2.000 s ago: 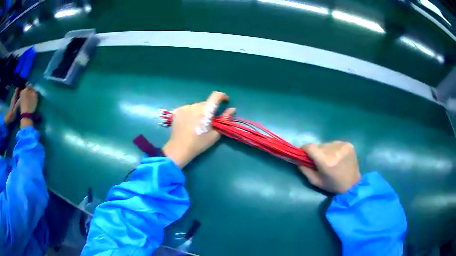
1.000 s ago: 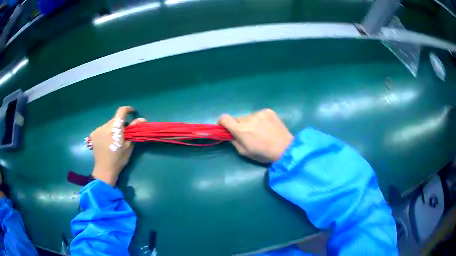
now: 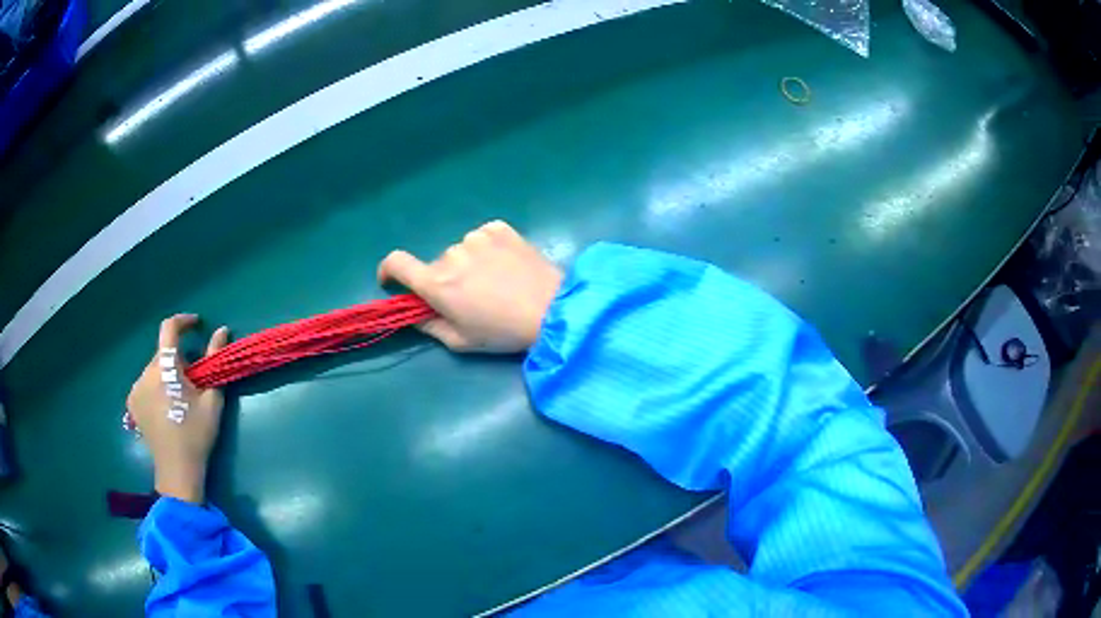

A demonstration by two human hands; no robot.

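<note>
A bundle of red wires (image 3: pixel 308 342) is stretched between my hands over the green bench. My left hand (image 3: pixel 179 404) is shut around its left end, thumb and index finger up. Small white connector tips (image 3: pixel 130 421) show past the outer side of that hand. A row of white pieces (image 3: pixel 173 384) lies across its knuckles. My right hand (image 3: pixel 481 290) is shut around the right end and hides it. A dark maroon strap (image 3: pixel 130 503) sticks out at my left wrist.
The green bench (image 3: pixel 483 157) has a white strip (image 3: pixel 242 163) along it. A yellowish rubber band (image 3: pixel 794 91) and clear plastic (image 3: pixel 839 22) lie at the far side. A grey chair (image 3: pixel 1008 374) stands beyond the near edge at right. A blue bin (image 3: pixel 36 79) shows upper left.
The view has turned to the right. My hands and the wire bundle now show further left, the bundle tilted up to the right. The rubber band is clearer, and the grey tray is largely out of view.
</note>
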